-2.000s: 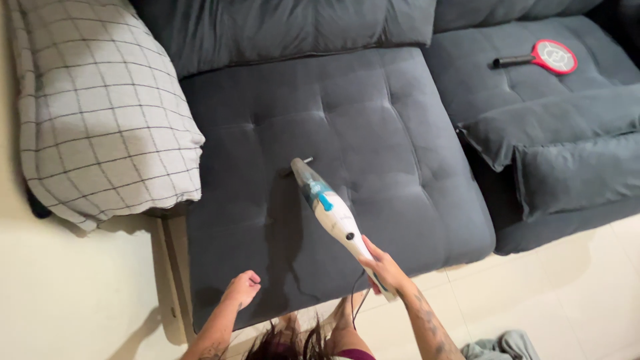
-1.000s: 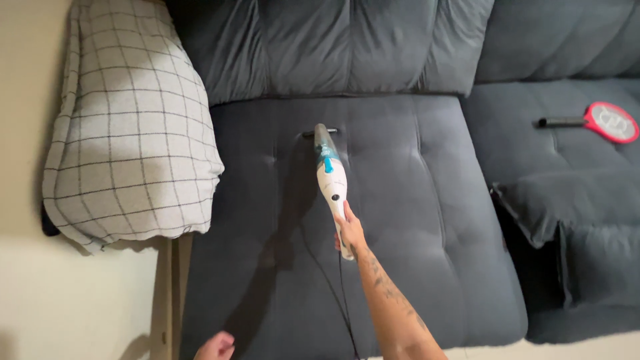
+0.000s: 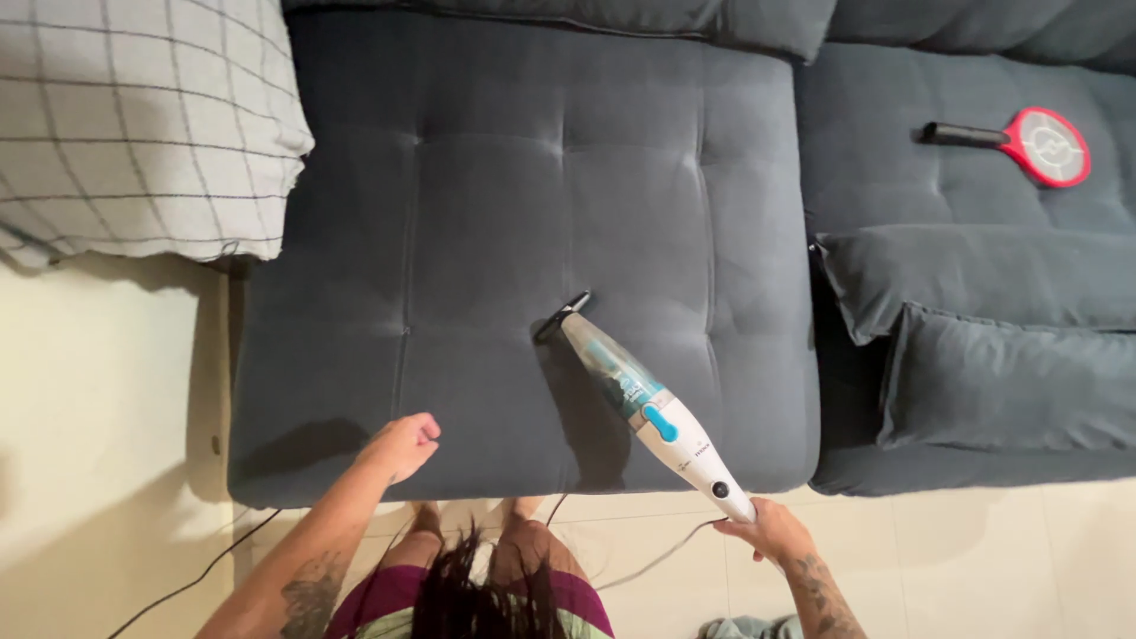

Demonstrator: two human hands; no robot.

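Observation:
My right hand [image 3: 765,532] grips the rear handle of a white and blue handheld vacuum cleaner [image 3: 688,444] at the lower right of centre. Its clear dust container points up and to the left, and the dark wide nozzle [image 3: 563,317] rests on the tufted grey sofa seat [image 3: 484,231]. A power cord [image 3: 661,557] runs from the handle end down to the left. My left hand [image 3: 404,445] hovers near the front edge of the seat, fingers curled, holding nothing.
A checked blanket [image 3: 133,133] drapes over the sofa's left arm. On the right seat lies a red electric fly swatter [image 3: 1053,147], with grey cushions [image 3: 1012,382] in front of it. Another stretch of cord [image 3: 200,577] crosses the floor at lower left. Grey cloth [image 3: 750,627] lies on the floor.
The vacuum nozzle has come back from near the backrest toward the seat's front, and the vacuum now slants more. My left hand has come further into view. The view has shifted.

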